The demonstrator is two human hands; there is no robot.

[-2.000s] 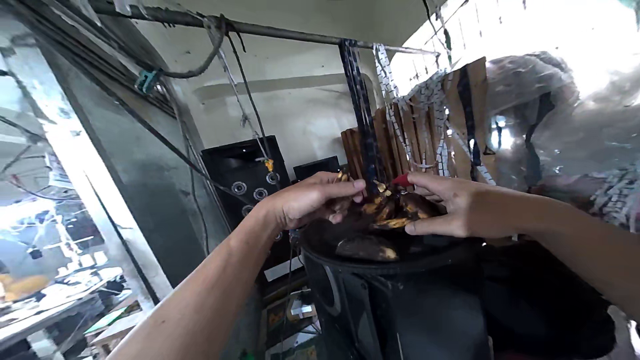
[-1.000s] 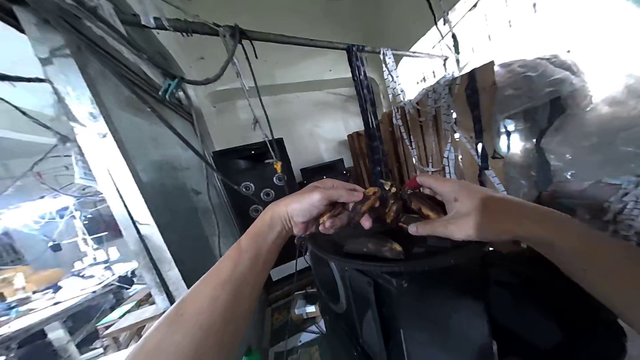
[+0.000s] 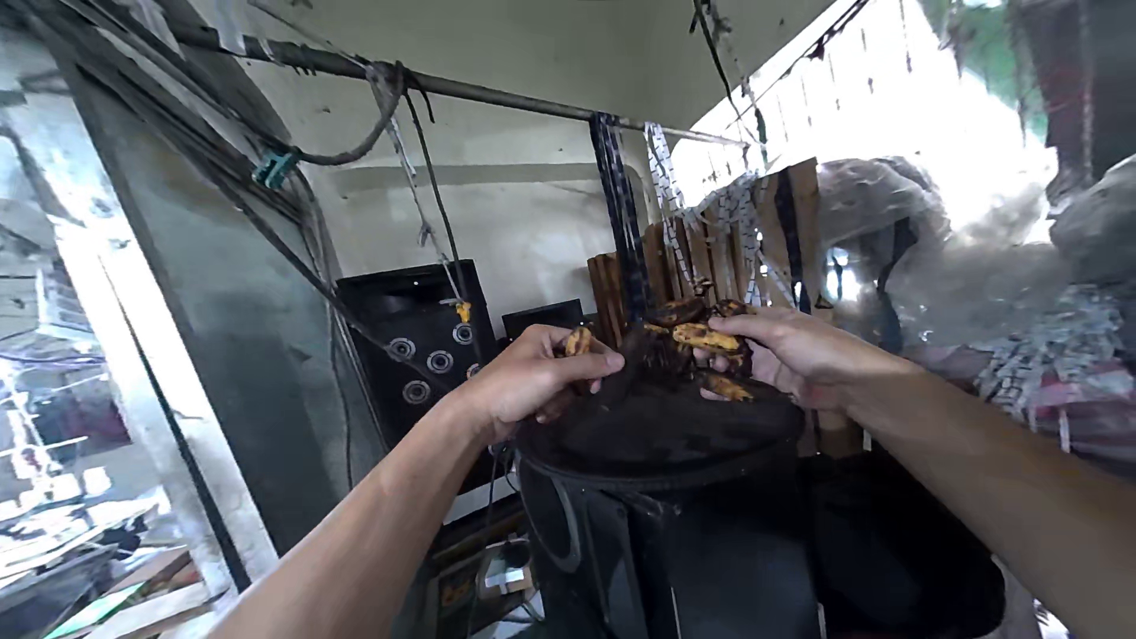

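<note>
Over a round black lid or top (image 3: pixel 666 444) of a dark drum-like body, my right hand (image 3: pixel 799 355) holds a cluster of overripe, blackened yellow bananas (image 3: pixel 706 337). My left hand (image 3: pixel 541 373), to the left of the cluster, pinches a small yellow-brown banana piece (image 3: pixel 579 342) between thumb and fingers. A dark strip, perhaps peel, rises beside the left thumb; what it belongs to is unclear. The undersides of both hands are partly hidden.
A black speaker-like cabinet (image 3: pixel 417 337) stands behind my left hand. Patterned straps (image 3: pixel 619 213) hang from a metal pipe (image 3: pixel 497 96) above. Brown cardboard pieces (image 3: pixel 657 257) stand behind the bananas, with clear plastic bags (image 3: pixel 958 257) at right. Cables run along the left wall.
The bananas in my right hand have turned and show more yellow. My left hand has moved apart from the cluster, to the left. The long dark banana seen earlier on the lid no longer lies there.
</note>
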